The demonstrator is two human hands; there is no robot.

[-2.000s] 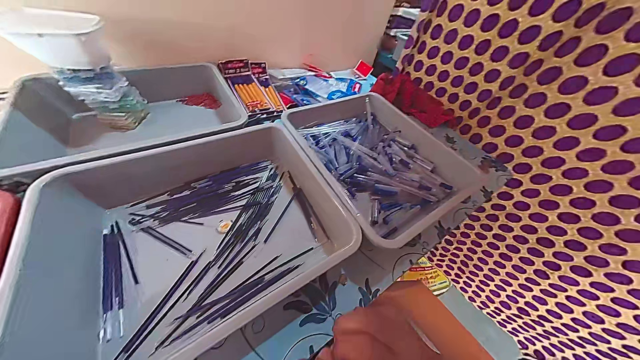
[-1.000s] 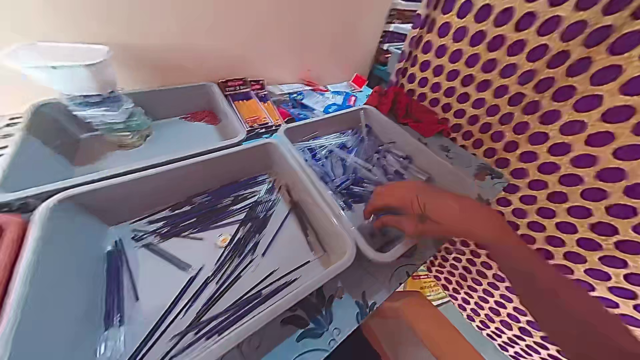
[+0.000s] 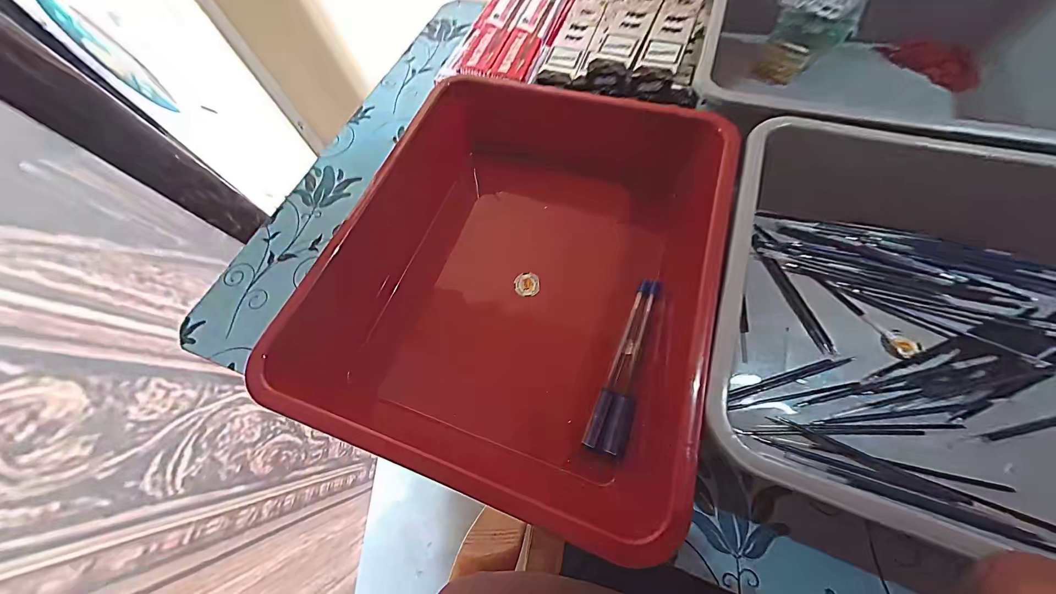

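Note:
Two clear pens (image 3: 620, 371) with dark blue caps lie side by side in a red plastic tray (image 3: 474, 474), near its right wall. A small round sticker (image 3: 526, 285) is on the tray floor. To the right, a grey plastic tray (image 3: 726, 330) holds many loose dark pen refills (image 3: 899, 264). Only a blurred bit of my right hand (image 3: 1019, 573) shows at the bottom right corner, by the grey tray's front rim; its fingers and anything in them are hidden. My left hand cannot be made out in view.
Behind the red tray stand red packs (image 3: 503, 49) and several dark-and-white packs (image 3: 623, 41). Another grey tray (image 3: 858, 107) at the back right holds a clear bag (image 3: 813, 37) and a red heap (image 3: 936, 64). A flowered cloth (image 3: 280, 256) covers the table. Brown shapes at the bottom edge are unclear.
The view has swung far to the left, onto the red tray. One second ago my right hand reached into the tray of clear blue pen parts; now only a blurred bit of it shows.

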